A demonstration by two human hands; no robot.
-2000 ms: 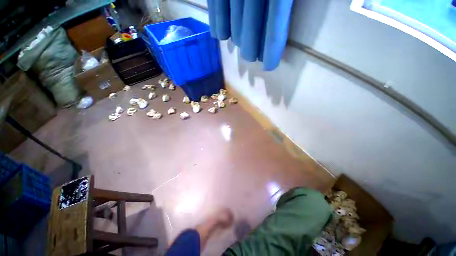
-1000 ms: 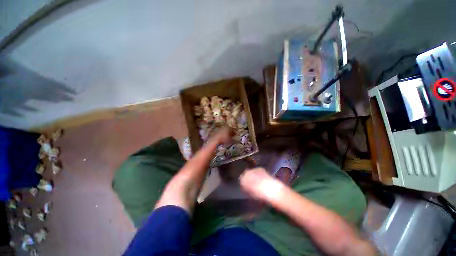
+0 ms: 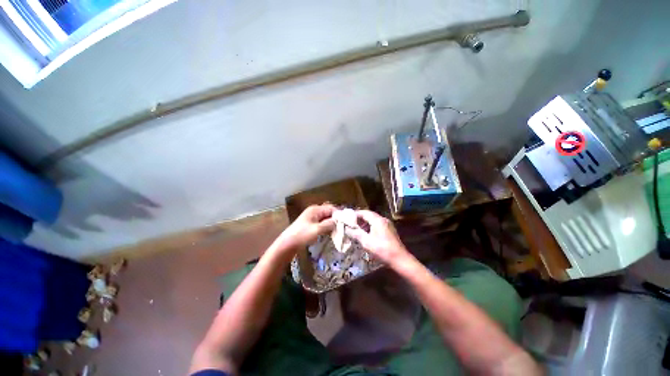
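A pale cream bundle is held up between both hands over the box. My left hand grips its left side with bent fingers. My right hand grips its right side, fingertips near my left ones. Below and behind them, a brown open box stands against the wall. At its near part a pale-edged tray holds many loose, tangled pale pieces. My hands hide part of the box's inside.
A blue-sided machine with two dark rods stands right of the box. A cream machine with a red warning sign is further right. Cream clumps lie on the floor at left by a blue crate. My green-trousered knees flank the tray.
The view has swung from the floor and blue crate to the box. One second ago my hands were apart and blurred; now they meet above the box, holding a pale bundle.
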